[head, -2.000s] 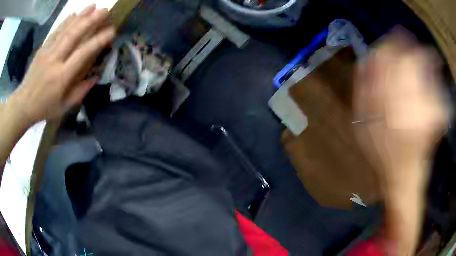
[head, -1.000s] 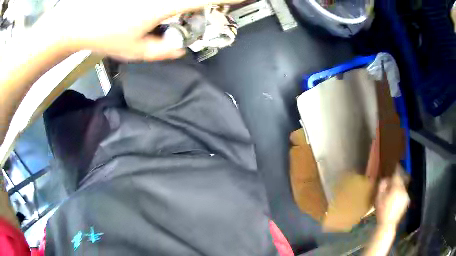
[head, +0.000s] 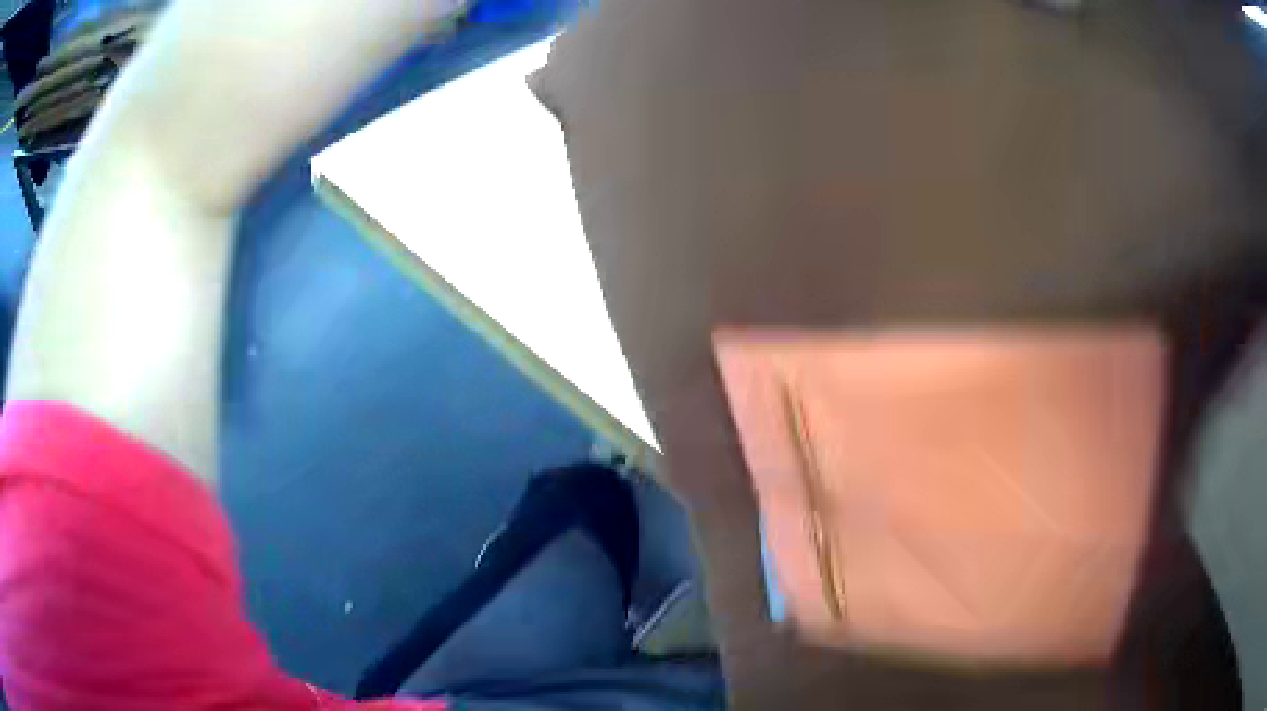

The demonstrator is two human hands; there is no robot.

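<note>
A large brown panel (head: 903,181), blurred, fills the right side and upper middle of the head view. An orange-peach rectangle (head: 994,486) lies on it, with a narrow dark slot near its left edge. My bare left forearm runs up the left side from a red sleeve to the top edge, where the hand is cut off. My right hand is not visible. What holds the panel cannot be seen.
A white tabletop (head: 486,208) with a wood-coloured edge shows left of the panel. Dark floor lies below it. Stacked brown pieces (head: 77,84) stand at the far upper left. Dark clothing (head: 542,597) shows at the bottom.
The view has swung away from the blue crate and scrap pieces. The large panel with the peach rectangle now fills the right side. Both hands have left the picture.
</note>
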